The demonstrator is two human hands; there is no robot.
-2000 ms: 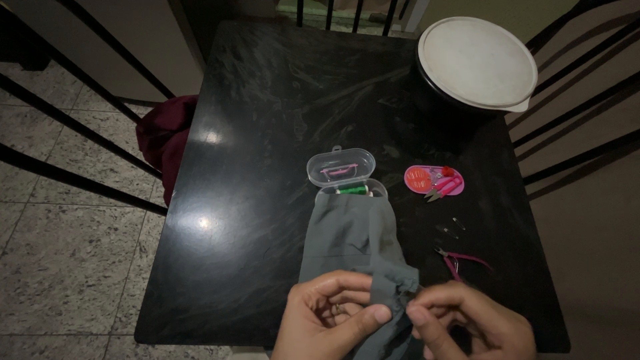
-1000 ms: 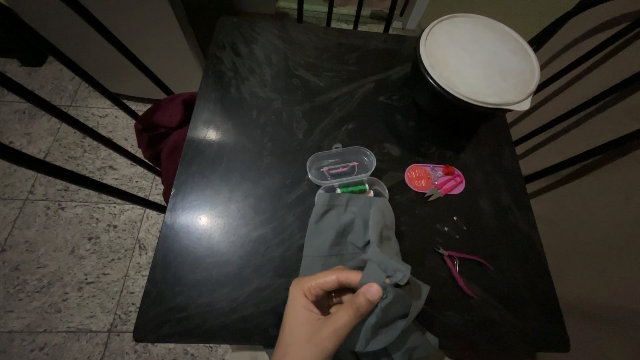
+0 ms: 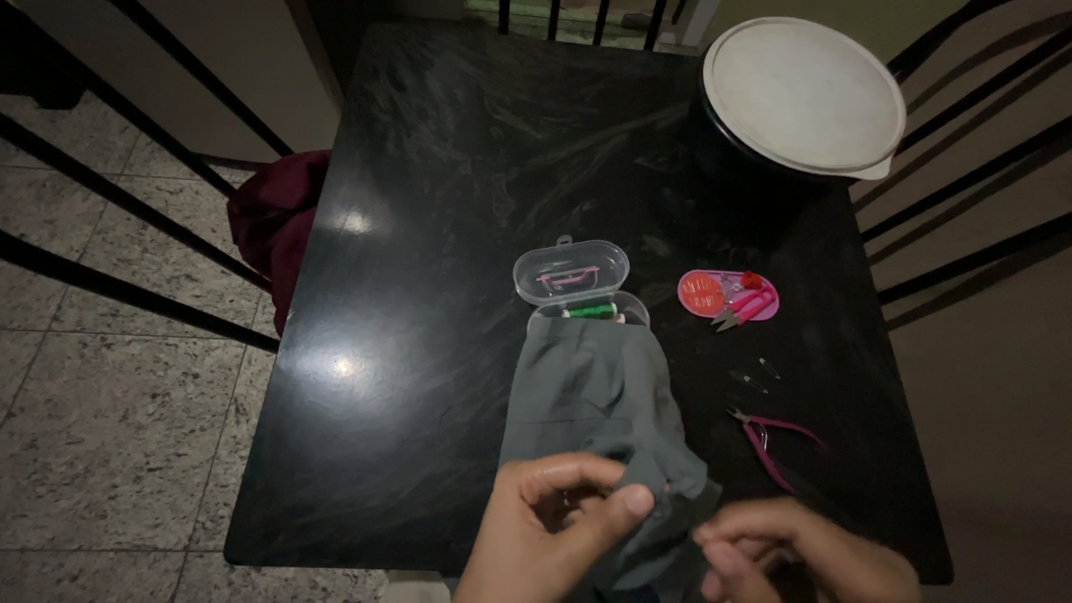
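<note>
Grey cloth [image 3: 578, 385] lies on the table and hangs toward its front edge, covering part of a clear plastic case [image 3: 571, 272] with green thread inside. My left hand [image 3: 561, 519] pinches a fold of this cloth between thumb and forefinger. Just right of the cloth is my right hand [image 3: 779, 544], blurred, thumb and forefinger close together; whether it holds a needle or thread cannot be told. Purple-handled nippers [image 3: 766, 444] lie beyond the right hand, with safety pins [image 3: 762, 375] above them. Thread snips [image 3: 744, 308] rest on a pink oval tray [image 3: 699, 293].
A large dark pot with a whitish lid [image 3: 804, 96] stands at the back right of the black table [image 3: 419, 251]. Metal-barred chairs flank the table, and maroon cloth [image 3: 280, 226] hangs at the left.
My right hand was at the cloth two seconds ago, was out of view one second ago, and is now back beside it. My left hand keeps its pinch on the cloth.
</note>
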